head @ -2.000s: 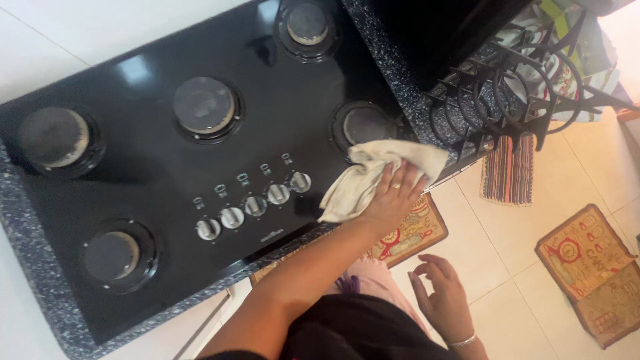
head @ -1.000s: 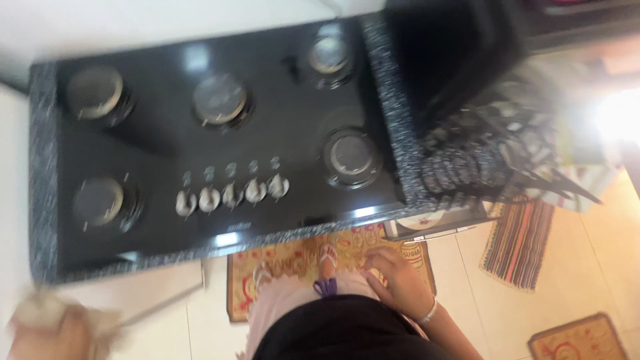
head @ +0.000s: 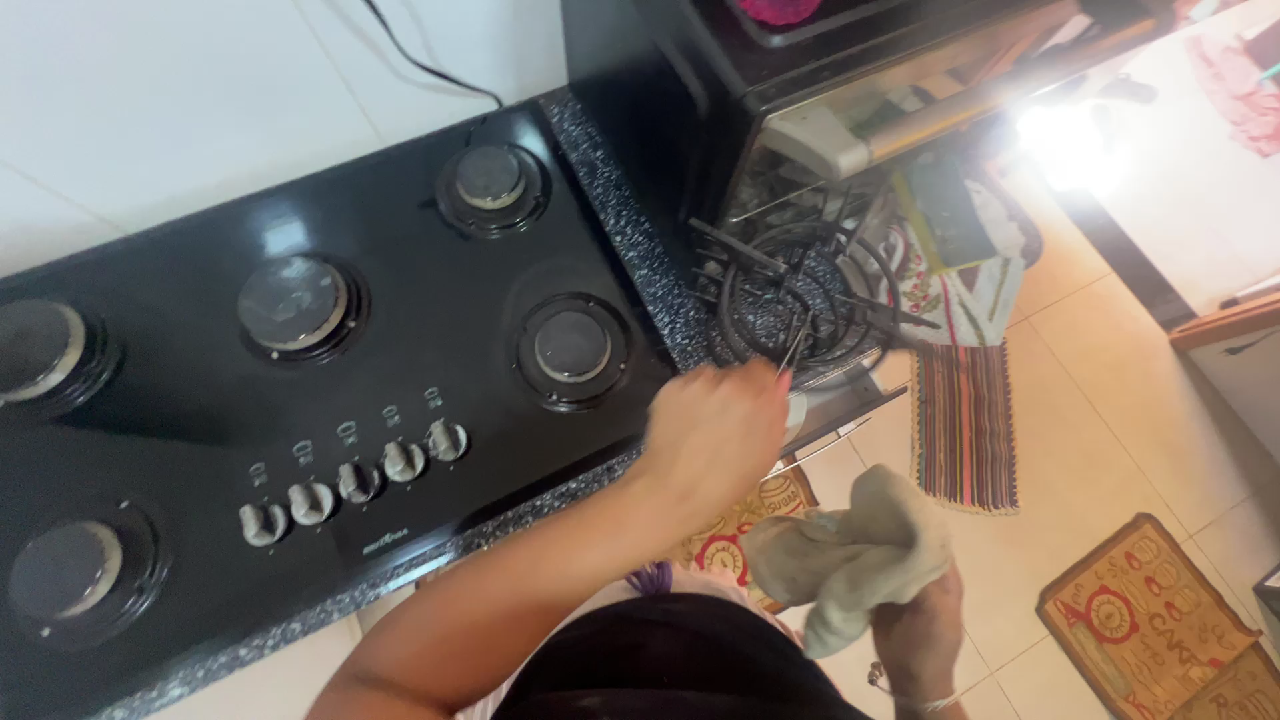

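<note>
My left hand (head: pixel 715 430) reaches over the counter's front edge, with curled fingers at the near side of the stacked black pan supports (head: pixel 800 290). A thin piece of metal shows at its fingertips; whether they grip it, I cannot tell. Low at the right, my right hand (head: pixel 920 620) holds a bunched pale cloth (head: pixel 860 560). Left of my hands lies the black glass gas hob (head: pixel 400 270), its burners bare of supports. Among them are the centre burner (head: pixel 292 305) and the right front burner (head: pixel 572 345). A row of metallic knobs (head: pixel 357 481) runs along the hob's front.
Beside the hob stands a black oven (head: pixel 690 100) on the speckled stone counter (head: pixel 640 250). An open drawer (head: pixel 840 410) juts out below the supports. A striped cloth (head: pixel 965 430) hangs at the right, and a patterned mat (head: pixel 1150 620) lies on the tiled floor. A cable (head: pixel 430 68) runs behind the hob.
The cloth, in my left hand in both earlier frames, is now in my right hand. My left hand has moved from beyond the hob's left front corner to the pan supports at the right.
</note>
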